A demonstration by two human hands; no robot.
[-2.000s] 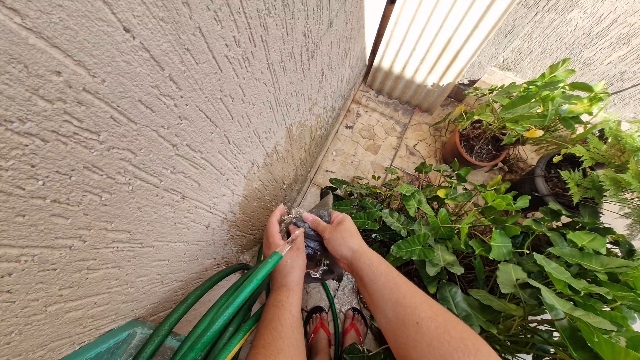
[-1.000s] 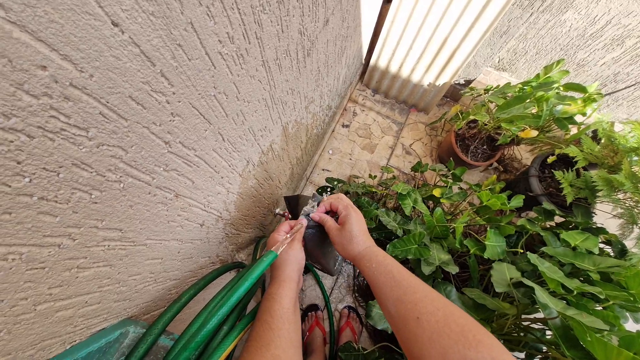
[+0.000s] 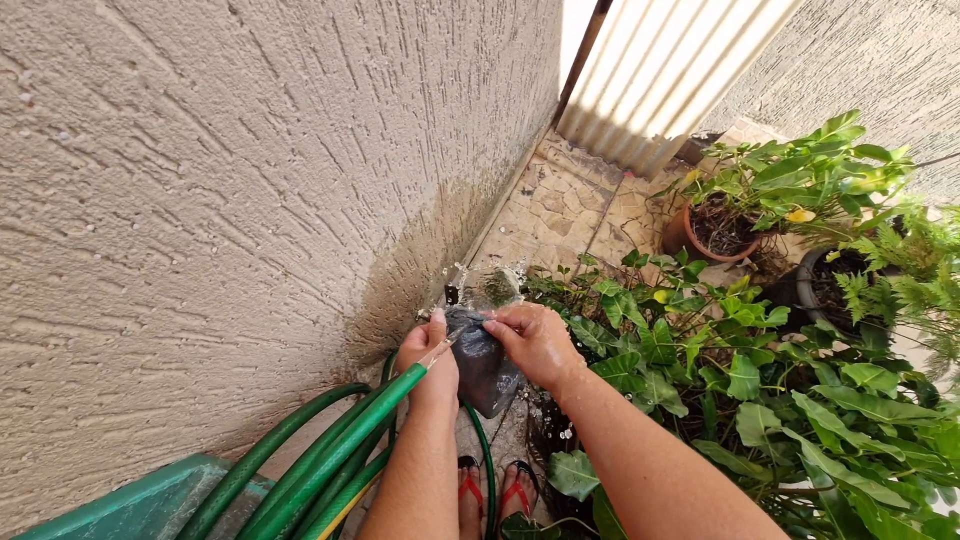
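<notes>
A wet dark grey cloth or pouch [image 3: 484, 375] hangs between my two hands. My left hand [image 3: 431, 360] grips its upper left edge. The fingertips of my right hand [image 3: 536, 341] pinch its upper right edge. A stream of water runs from the open end of a green garden hose [image 3: 375, 420] onto the dark item and splashes up above it. The hose end lies close to my left hand, over the wrist; whether anything holds it there cannot be told.
A textured wall [image 3: 225, 187] with a wet patch rises at the left. Lower left are hose coils and a green plastic container [image 3: 142, 499]. Leafy plants [image 3: 750, 405] crowd the right, with a terracotta pot [image 3: 709, 244] and a black pot [image 3: 817, 289] behind. Feet in flip-flops [image 3: 517, 491] stand below.
The dark item, bunched up in my hands two seconds ago, now hangs down between them. Water now splashes high above it.
</notes>
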